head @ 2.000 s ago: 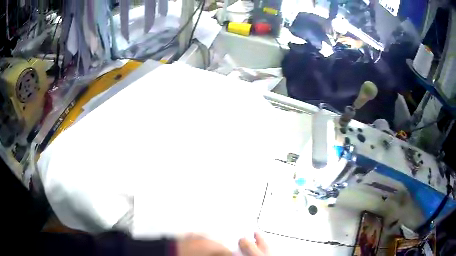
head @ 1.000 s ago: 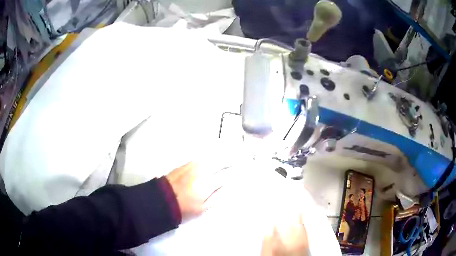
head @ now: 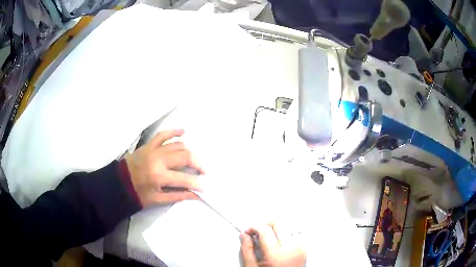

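White fabric (head: 209, 229) lies in front of the sewing machine, overexposed, with an edge line running between my hands. My left hand (head: 166, 169) rests on the fabric left of the machine, fingers spread and pointing right. My right hand (head: 274, 247) is at the bottom edge, partly cut off, thumb and finger pinching the fabric's edge. The sewing machine head (head: 417, 120) stands at the right. Its presser foot area (head: 326, 164) is washed out by glare, and fabric reaches close to it; whether it lies under the foot I cannot tell.
A large white fabric pile (head: 83, 94) covers the left. A grey-white lamp bar (head: 314, 96) hangs at the head's left end. A smartphone (head: 389, 221) lies right of the needle, beside a tool tray (head: 419, 240) with blue-handled scissors (head: 438, 245). Dark fabric (head: 334, 21) is behind.
My left hand has moved left and slightly up, its fingers now spread. My right hand has moved left and down to the fabric's edge. The view has shifted, so the machine sits further right.
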